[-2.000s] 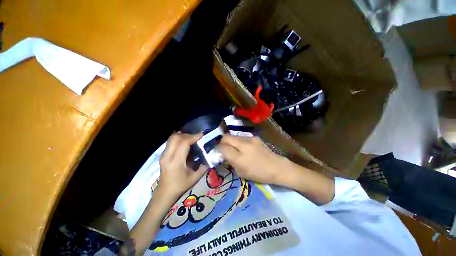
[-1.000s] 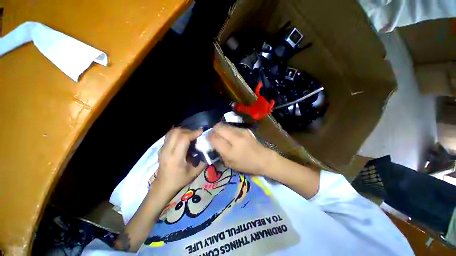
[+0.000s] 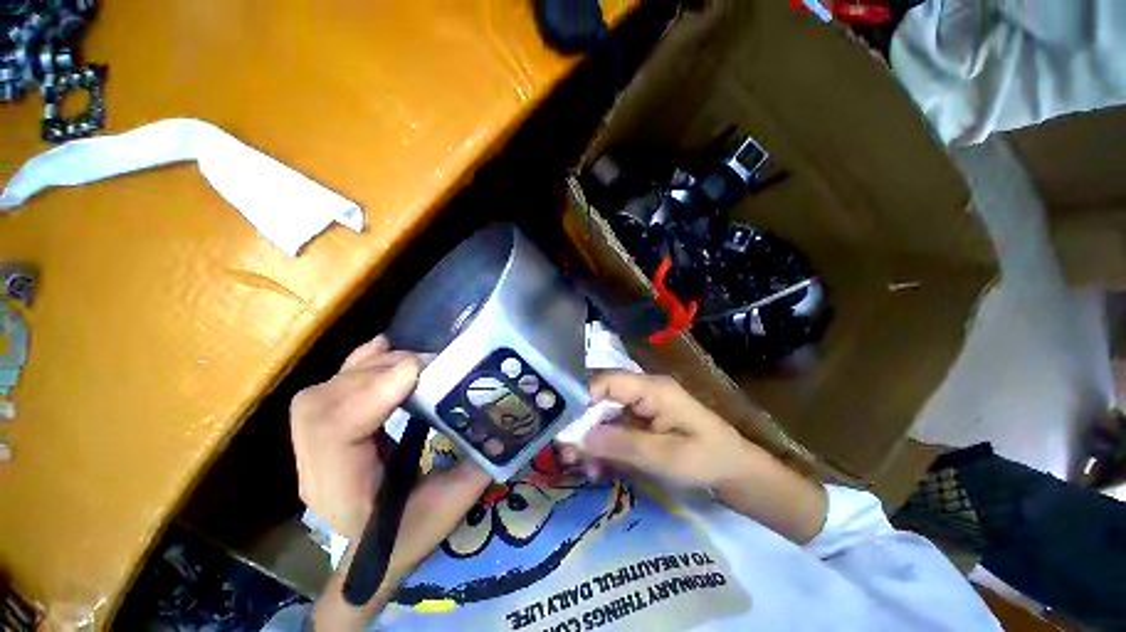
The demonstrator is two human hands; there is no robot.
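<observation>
A camera housing [image 3: 533,319] with a silver-grey shell and a black round body is held over my lap. Its black lens window [image 3: 501,405], with a round lens and several small openings, faces up toward me. A flat black antenna [image 3: 389,512] points down from its left side. My left hand [image 3: 358,420] grips the housing's left side, the fingers partly hidden behind it. My right hand [image 3: 654,432] is at the housing's lower right corner, its fingers closed on a small white wiping cloth [image 3: 593,426].
An orange bench [image 3: 408,74] is at left, with a white strip [image 3: 266,198] and grey metal parts [image 3: 77,101]. A deep carton [image 3: 901,309] at right holds black camera head units [image 3: 753,278]; a red piece [image 3: 671,309] is at its rim.
The housing is raised and turned, so its lens window and an antenna now show. My right hand has moved off the front face to the right edge. The view has shifted, showing more bench.
</observation>
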